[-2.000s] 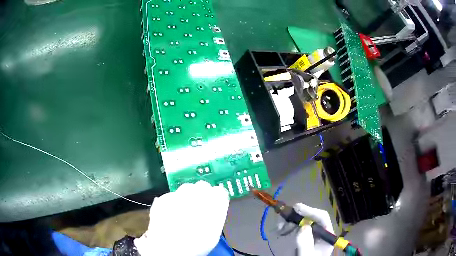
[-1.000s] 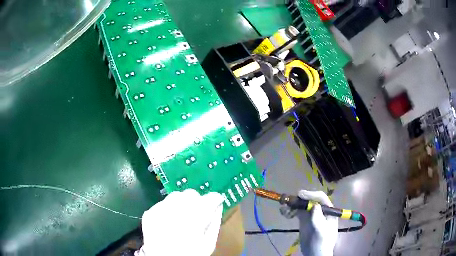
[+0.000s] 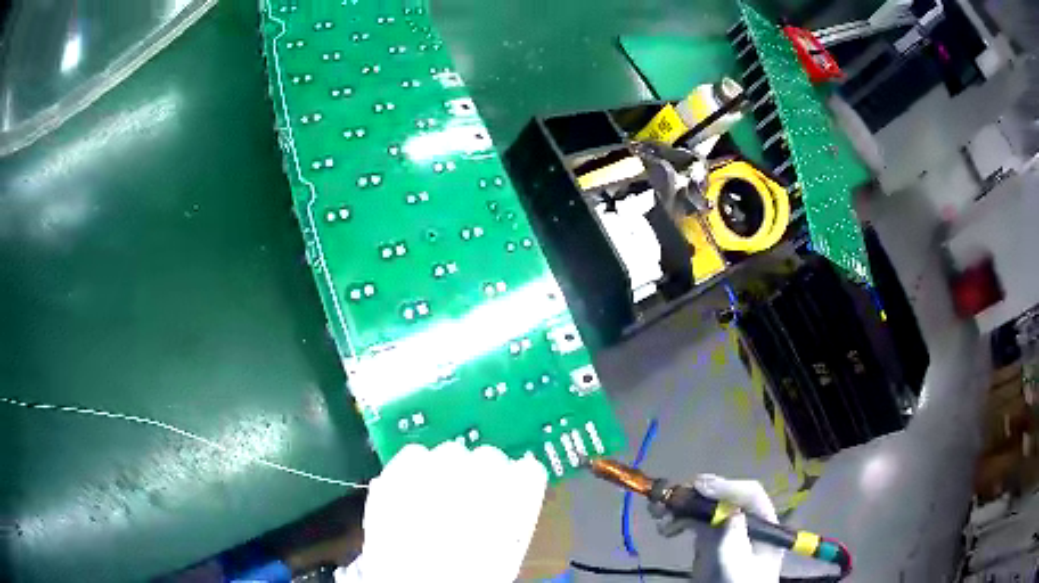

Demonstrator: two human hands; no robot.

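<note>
The long green circuit board [image 3: 399, 216] lies solder side up, with rows of paired silver joints and slot-shaped pads at its near end. My gloved left hand [image 3: 456, 512] is over the near end with its fingers closed; thin solder wire [image 3: 273, 465] runs into it from the left. Its fingertips are hidden. My gloved right hand [image 3: 735, 530] holds the soldering iron [image 3: 706, 509] by its black grip. The copper-brown tip is at the slot-shaped pads at the board's near right corner; exact contact cannot be told.
A black tray [image 3: 570, 245] right of the board holds a yellow ring [image 3: 746, 207], white wipes [image 3: 638, 241] and a white bottle [image 3: 720, 100]. Another green board [image 3: 815, 148] stands beyond it. Black boxes [image 3: 837, 364] sit lower right. A clear hood [image 3: 91, 68] edges in at upper left.
The view has shifted, so board, tray and boxes sit differently in the picture. The clear hood has come into view since the oldest frame. Both hands stay at the board's near end, iron tip by the slot pads.
</note>
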